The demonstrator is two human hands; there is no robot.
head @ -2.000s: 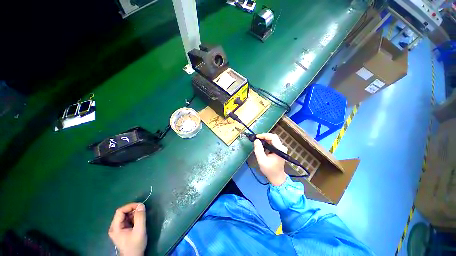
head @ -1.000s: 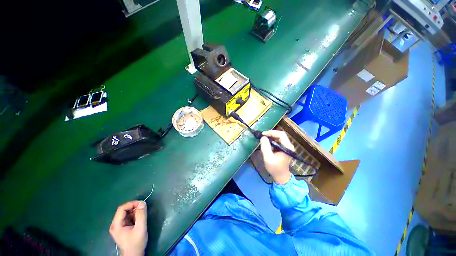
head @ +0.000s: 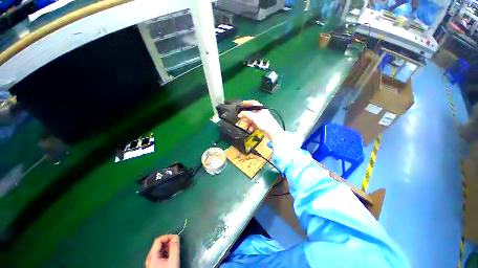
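My right hand (head: 259, 119) is over the soldering station (head: 242, 137) and holds the black soldering iron (head: 252, 108) near the mouth of the dark iron holder (head: 227, 110). The hand hides part of the station and holder. The iron's tip cannot be made out. My left hand (head: 164, 251) is at the bottom edge, partly cut off, with a thin strand of solder wire (head: 182, 227) pinched between the fingertips and pointing up. The station stands on a wooden board (head: 250, 165).
A round translucent tape roll (head: 214, 160) and a black fume fan (head: 165, 181) lie left of the board. A white display module panel (head: 136, 148) lies farther left. A white post (head: 207, 57) rises behind the station. A blue stool (head: 339, 144) and cartons (head: 381, 104) stand right of the bench.
The view has tilted up. My right hand has moved from the bench edge up to the iron holder with the iron. My left hand still holds the solder wire.
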